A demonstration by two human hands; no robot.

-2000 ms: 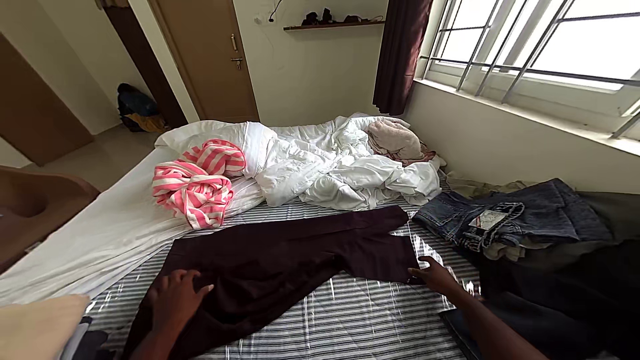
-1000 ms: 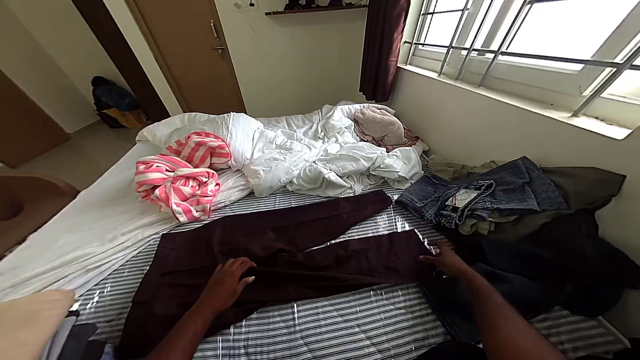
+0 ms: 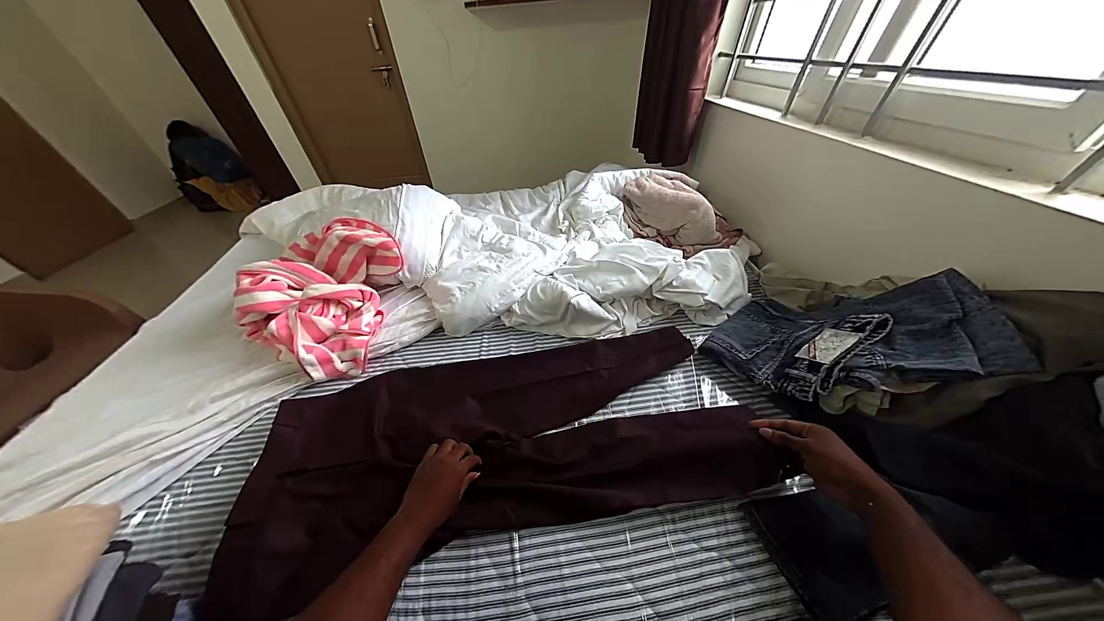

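Dark maroon trousers lie spread across a striped bedsheet, waist at the left and both legs pointing right, slightly apart. My left hand rests on the trousers near the top of the nearer leg, fingers bent against the cloth. At the hem of that nearer leg, my right hand pinches the fabric edge between thumb and fingers. To the right of it lie blue denim jeans and black garments, loosely heaped.
Beyond the trousers lie a pink-and-white striped cloth, crumpled white bedding and a pale pink blanket. Folded clothes sit at the near left corner. A barred window is on the right wall.
My left hand has moved right along the trousers, from the waist area to the nearer leg. That leg now lies straighter and nearer to me, apart from the other.
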